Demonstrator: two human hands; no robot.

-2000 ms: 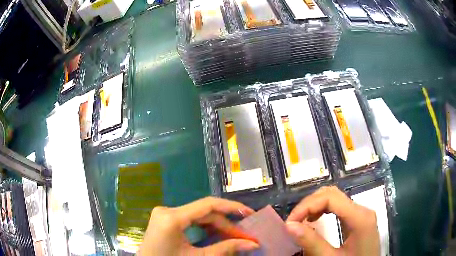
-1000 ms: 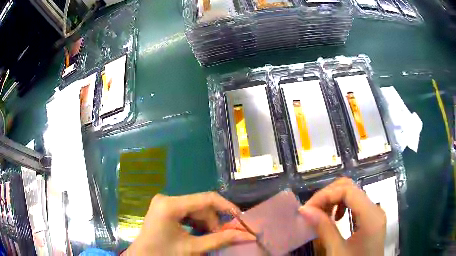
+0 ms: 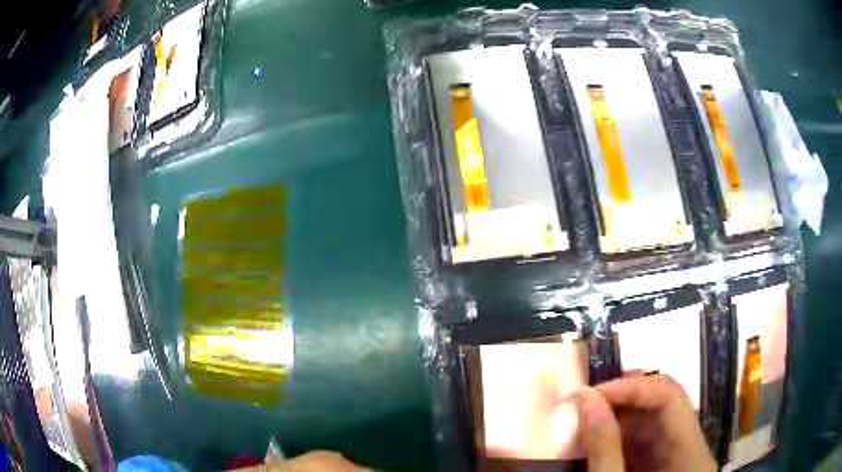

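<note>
A clear blister tray [image 3: 545, 297] holds LCD modules with silver-white backs, among them a back-row module [image 3: 503, 138] with an orange flex cable. A pale pinkish sheet [image 3: 526, 401] covers the module in the near left pocket and looks bright with glare. My right hand [image 3: 646, 419] is over the near row, its thumb and index finger pinching the sheet's right edge. My left hand [image 3: 314, 463] is mostly cut off by the bottom edge, left of the tray; its fingertips are hidden. A small whitish tip [image 3: 274, 452] shows beside it.
A yellow-olive film sheet [image 3: 235, 295] lies flat on the green mat left of the tray. Long white sheets [image 3: 88, 203] lie further left, below another tray [image 3: 210, 101] with modules. A crumpled white piece [image 3: 799, 166] touches the working tray's right side.
The view has shifted down and closer to the tray. The pinkish sheet, earlier between both hands, is now over the near left module. My left hand has moved away to the lower left.
</note>
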